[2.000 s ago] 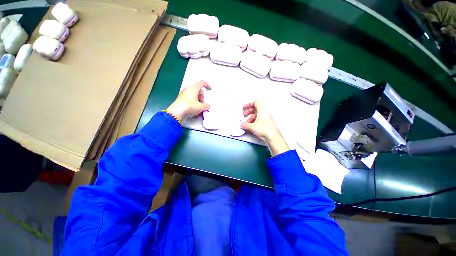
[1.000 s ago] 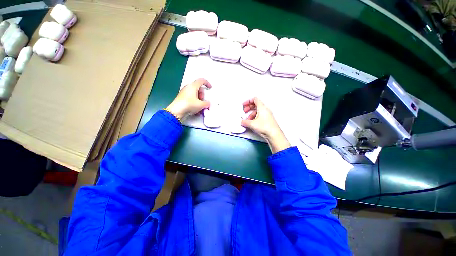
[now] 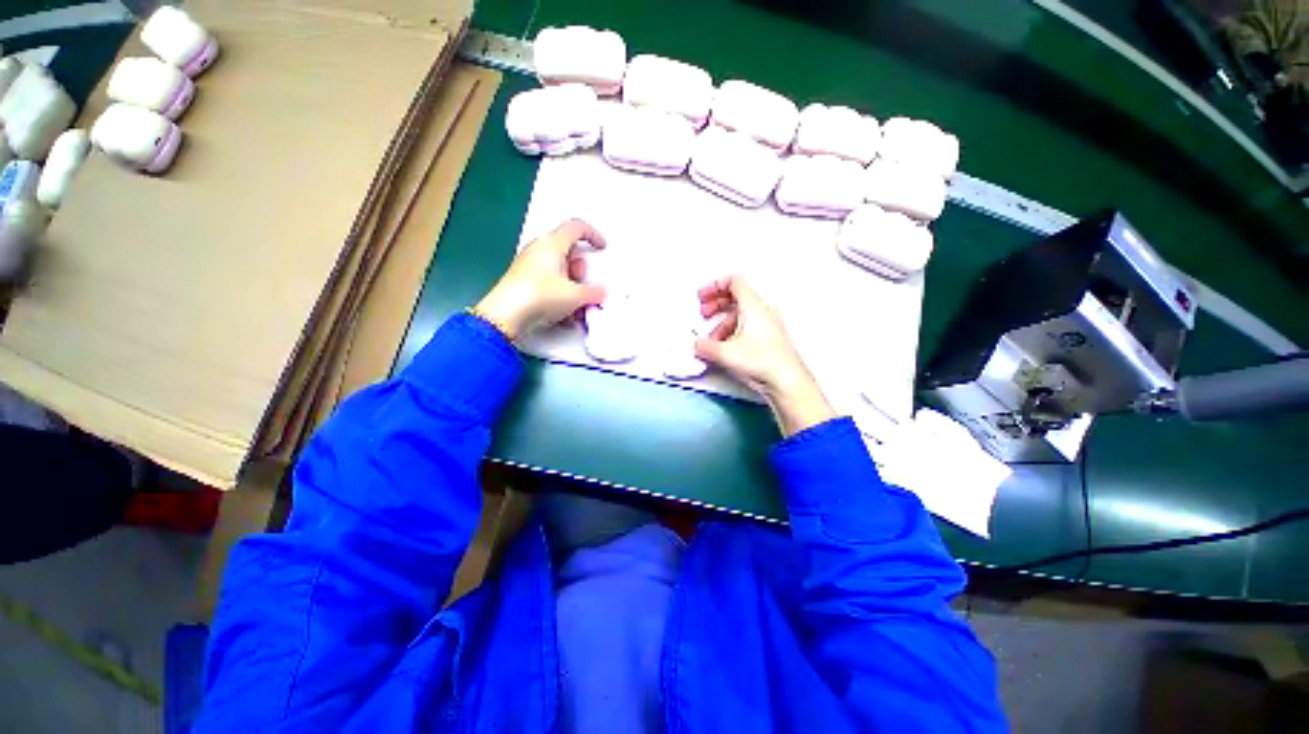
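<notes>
A pale housing piece (image 3: 612,333) lies near the front edge of the white mat (image 3: 775,273), hard to tell from it. My left hand (image 3: 553,283) holds its left side between thumb and fingers. My right hand (image 3: 745,340) has thumb and fingers at the right part of the pale work (image 3: 681,354); whether this is one open unit or two pieces is unclear. Several white-and-pink units (image 3: 735,167) stand in two touching rows along the mat's back edge, with one more unit (image 3: 884,241) in front at the right end.
Stacked cardboard (image 3: 244,187) lies left, with three units (image 3: 138,138) on it and a white pile (image 3: 36,115) beyond. A metal-fronted box (image 3: 1070,351) on a grey arm (image 3: 1243,394) stands right, beside a white sheet (image 3: 940,470) and a dark cable.
The view has shifted slightly. Both hands stay at nearly the same place on the pale work, and its lower edges look more rounded now. The rows have not changed.
</notes>
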